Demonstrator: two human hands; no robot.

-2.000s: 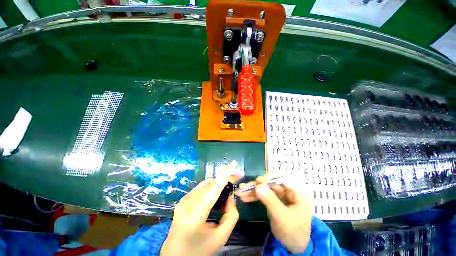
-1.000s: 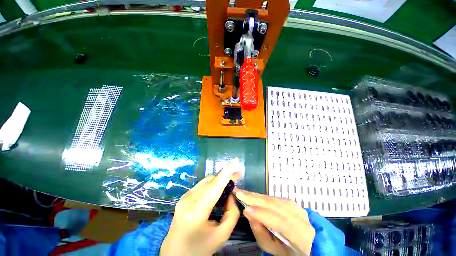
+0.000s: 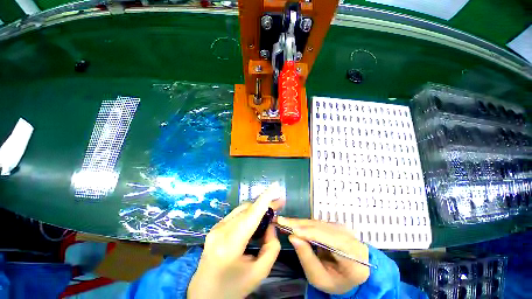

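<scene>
My left hand [image 3: 236, 248] holds a small black plastic housing [image 3: 263, 223] between thumb and fingers, near the bench's front edge. My right hand [image 3: 326, 251] is shut on slim metal tweezers [image 3: 329, 247], whose tip end is at the housing; my fingers hide the exact contact. A small adhesive dot sheet [image 3: 256, 188] lies just beyond my left fingertips, partly covered by them. The orange toggle clamp press fixture [image 3: 240, 131] stands behind, its red clamp handle [image 3: 290, 93] pointing down over the black fixture nest [image 3: 271, 129].
A white parts board [image 3: 370, 175] with rows of small dark pieces lies right of the fixture. Clear blister trays [image 3: 478, 157] are at the far right. Blue film [image 3: 189, 157] in clear plastic, a white grid sheet [image 3: 105, 146] and a white elongated object [image 3: 14, 146] lie left.
The right hand's grip on the tweezers has shifted, and their shaft now slants down to the right beyond the fingers. The left hand still holds the housing. The view has shifted slightly.
</scene>
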